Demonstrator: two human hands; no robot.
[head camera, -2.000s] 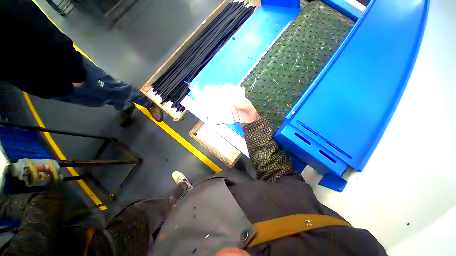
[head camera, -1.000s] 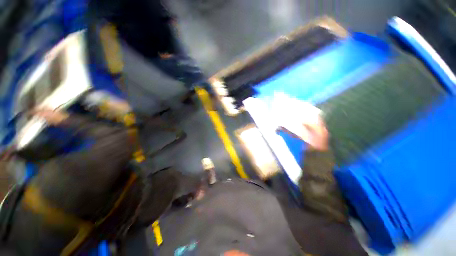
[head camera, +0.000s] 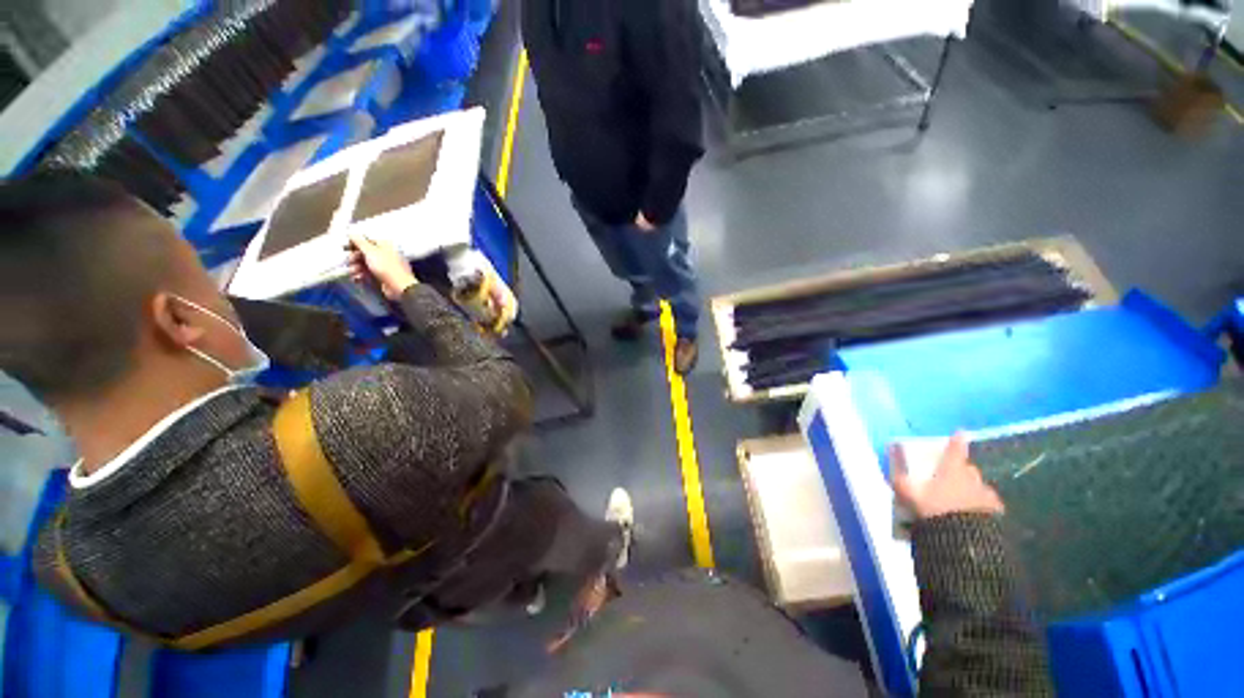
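My right hand (head camera: 948, 484) is at the near left corner of the conveyor machine, over its white edge by the green belt (head camera: 1119, 498). A pale, partly see-through patch (head camera: 876, 398) shows beside the fingers on the blue metal plate (head camera: 1023, 357). It may be plastic, but it blends with the white edge. The fingers are spread, and I cannot tell whether they grip anything. My left hand is not in view.
A worker (head camera: 273, 505) stands close at left, one hand on a white board with brown panels (head camera: 321, 205). Another person (head camera: 621, 137) stands ahead. Black strips (head camera: 900, 316) lie in a wooden tray behind the machine. A pale wooden box (head camera: 798, 525) sits lower, beside it.
The view has swung left and up, bringing the worker at left fully in. My right hand, earlier holding white, crumpled-looking material over the blue plate, is now lower at the machine's corner.
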